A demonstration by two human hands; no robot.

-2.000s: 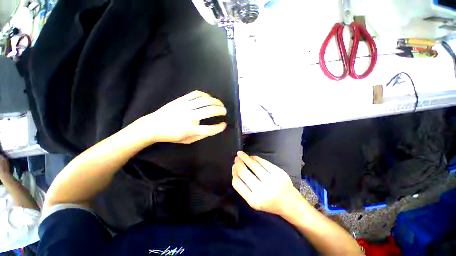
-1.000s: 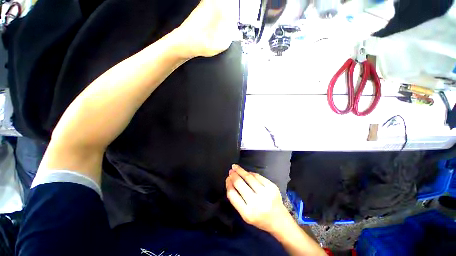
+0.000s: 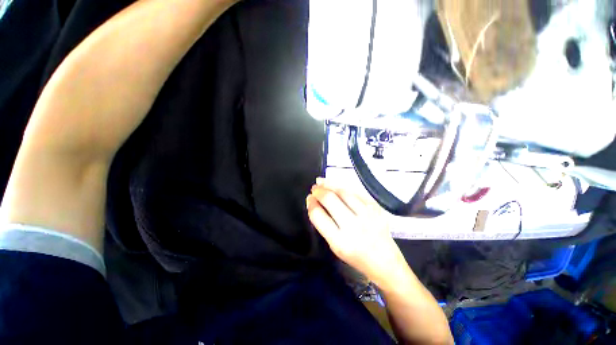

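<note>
The black cloth (image 3: pixel 277 148) lies over the table and lap, its straight right edge running down from the white sewing machine head (image 3: pixel 344 60). The needle area is hidden behind the head. My right hand (image 3: pixel 354 229) is at this edge below the head, fingertips together on the border, thumb hidden; it appears to pinch the cloth. My left forearm reaches over the cloth to the top edge; my left hand is out of the picture.
A red bit of the scissors (image 3: pixel 476 195) shows behind blurred shiny machine parts (image 3: pixel 459 148). A brown tab (image 3: pixel 481 221) and a thin dark loop lie near the table's front edge. Blue crates (image 3: pixel 517 320) and dark cloth (image 3: pixel 483 269) are below at right. A brown object (image 3: pixel 490 50) is at top right.
The view has shifted up and closer; the machine head now covers most of the scissors. My left hand has moved out past the top edge. My right hand remains at the cloth edge.
</note>
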